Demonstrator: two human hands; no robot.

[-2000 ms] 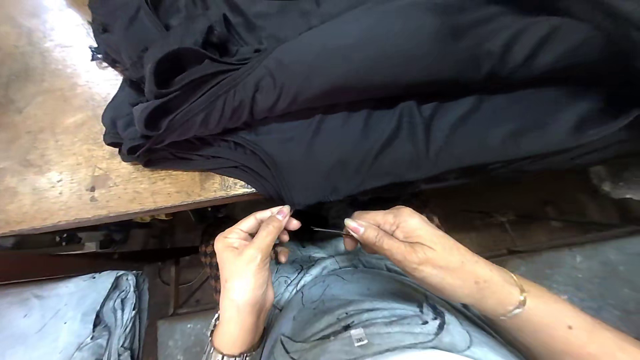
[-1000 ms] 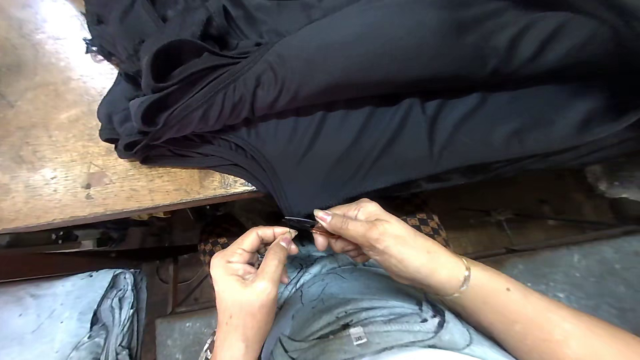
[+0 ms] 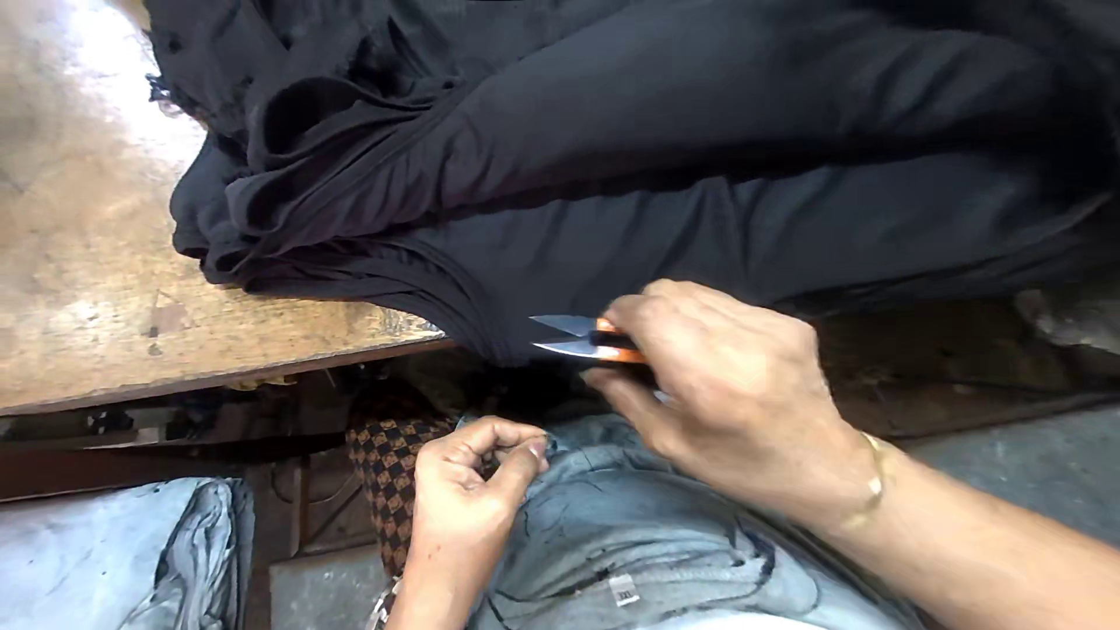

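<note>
My right hand [image 3: 726,376] is closed around a pair of orange-handled thread snips [image 3: 612,343], whose two pointed blades stand apart and point left, in front of the lower edge of a pile of black fabric [image 3: 612,219]. Lower and to the left, my left hand [image 3: 481,472] has its thumb and index fingertips pinched together; whether a thread or other small thing is between them cannot be told. Grey-blue cloth [image 3: 647,525] with dark wavy lines and a small white label lies below both hands. The fingertips of my left hand are beside its upper edge.
The worn wooden table [image 3: 96,254] carries the black fabric, which hangs over its front edge. Folded light-blue cloth [image 3: 96,551] lies at the lower left. Brown and black checked cloth [image 3: 398,490] shows behind my left hand. A dark bar and grey floor are below the table.
Both hands were close together, with a thin thing by the right fingertips. Now my right hand is farther from the left, and the orange-handled snips show plainly in it.
</note>
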